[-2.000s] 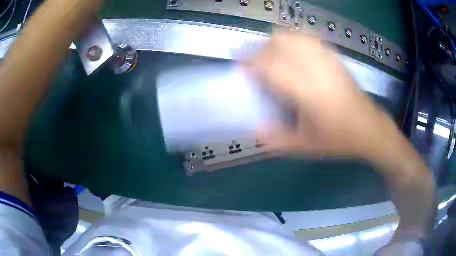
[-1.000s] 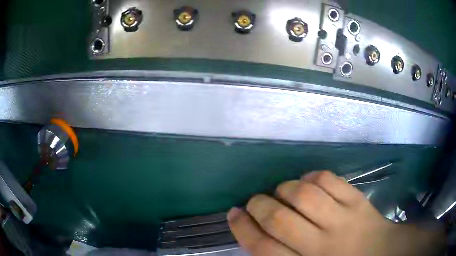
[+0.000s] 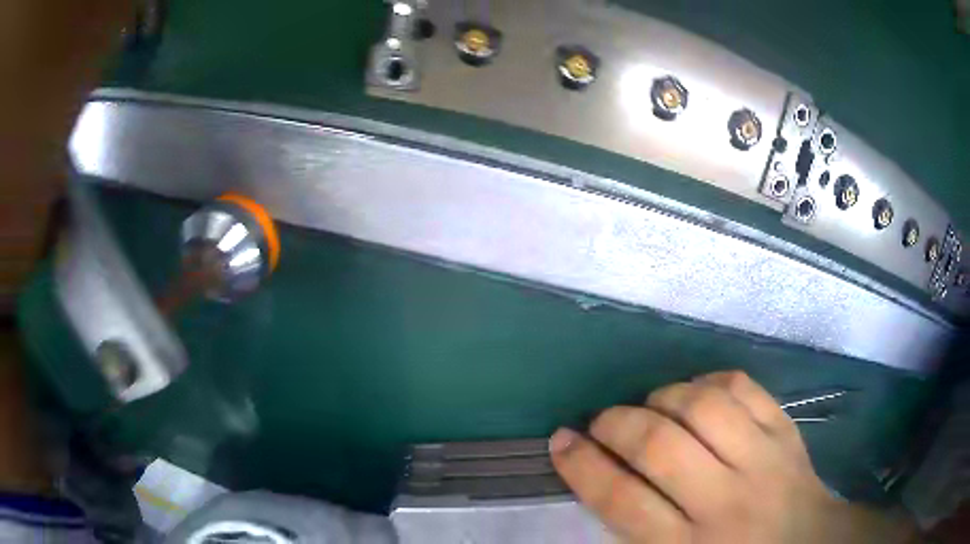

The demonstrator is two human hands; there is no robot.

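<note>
My right hand is at the lower right, fingers curled over the right end of a grey ridged fixture. A smooth pale silver cover block shows along the fixture's near side, cut off by the bottom edge. My fingertips and the fixture's right end are hidden under the hand. Thin silver tweezer tips show just beyond the hand, on the green surface. My left hand is out of the picture; only a blurred arm shows at the left edge.
A long silver guide rail crosses the green surface. Beyond it lie grey carrier plates with round brass-centred inserts. At left stand a silver cone with an orange ring and a pale bracket with a bolt.
From two seconds ago, the pale block has come down to the bottom edge with my right hand. Since one second ago, the view has shifted; rail, cone and plates sit further right, my hand still on the fixture.
</note>
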